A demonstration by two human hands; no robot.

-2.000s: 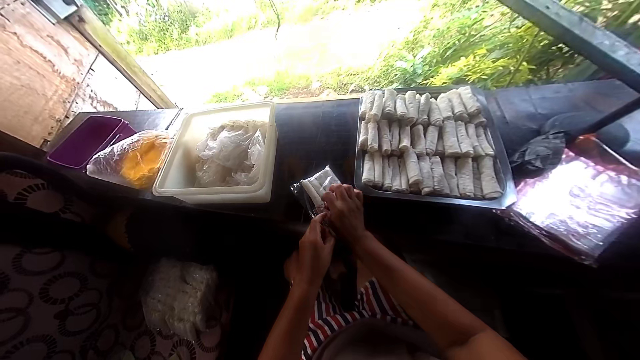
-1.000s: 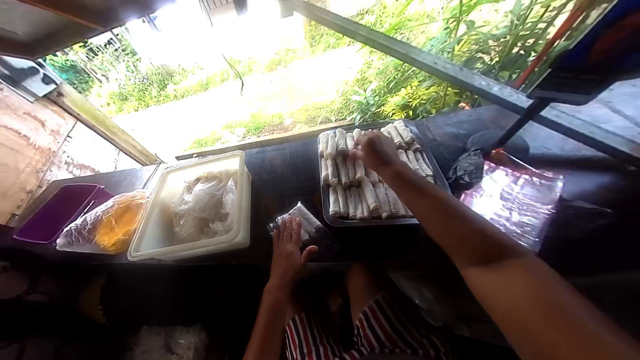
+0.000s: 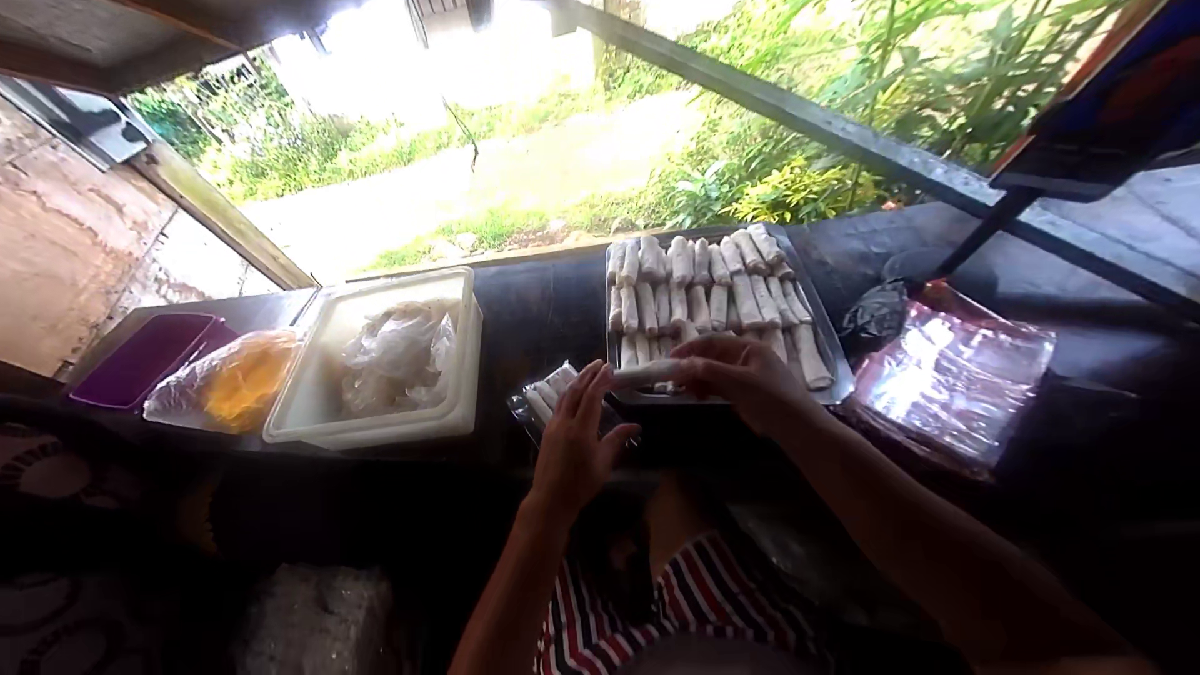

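Note:
Several pale, flour-dusted rolls [image 3: 745,298] lie in rows in a metal tray [image 3: 837,375] on the dark table. My right hand [image 3: 741,375] holds one roll [image 3: 647,373] by its right end, over the tray's near left corner. My left hand [image 3: 577,436] rests with fingers extended at the edge of a clear plastic bag [image 3: 525,412] with a few rolls [image 3: 548,389] in it. Its fingertips are by the left end of the held roll; whether they touch it I cannot tell.
Left of the bag stands a cream plastic tub [image 3: 469,403] holding a plastic-wrapped pale mass [image 3: 398,356]. Beyond it are a clear bag with yellow-orange contents [image 3: 246,384] and a purple plastic tray [image 3: 141,361]. A stack of shiny plastic bags [image 3: 956,375] and dark crumpled plastic [image 3: 877,309] lie at the right.
My right hand has come back from the far rows of the tray toward my left hand, with a roll in it. My left hand remains by the small bag.

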